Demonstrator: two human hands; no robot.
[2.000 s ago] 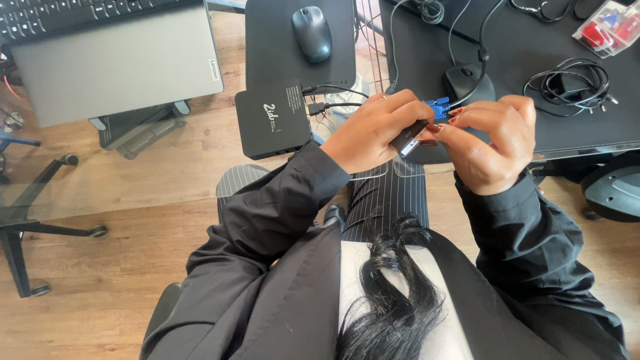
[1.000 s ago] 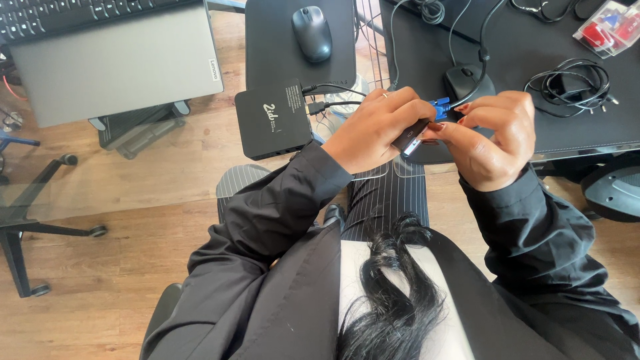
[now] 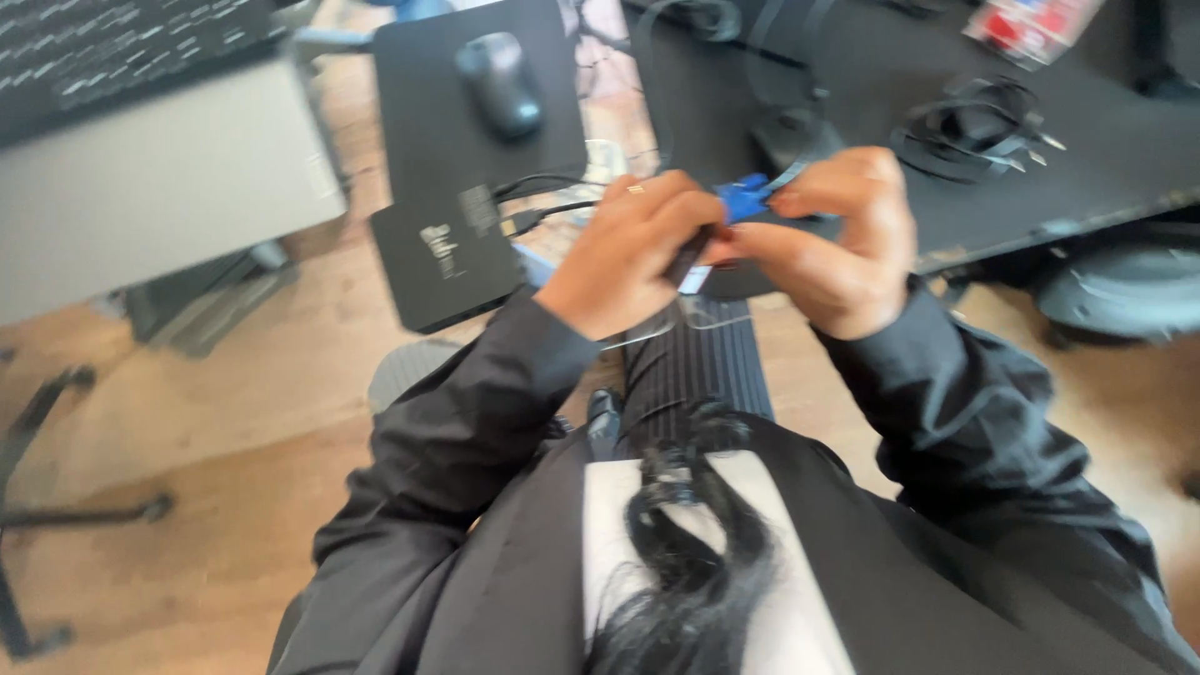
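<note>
My left hand (image 3: 630, 251) is closed on a small black adapter (image 3: 691, 255) with a pale end face, which sticks out below its fingers. A blue VGA connector (image 3: 745, 198) sits against the adapter's upper end, between my two hands; whether it is fully seated cannot be told. My right hand (image 3: 844, 239) has its fingertips at the connector and at its cable, with the thumb close to the adapter. A black mini PC box (image 3: 448, 267) with cables plugged into its side lies left of my left hand. The picture is blurred.
A grey laptop (image 3: 169, 178) stands at the left. A dark wireless mouse (image 3: 500, 84) lies on a black surface beyond the box. On the black desk at the right are another mouse (image 3: 792, 141), a coiled black cable (image 3: 975, 127) and a clear pack with red items (image 3: 1031, 28). Chair parts stand near.
The view has shifted a little and blurred. Both hands remain together at the adapter and the blue connector; no plain change in the hold shows.
</note>
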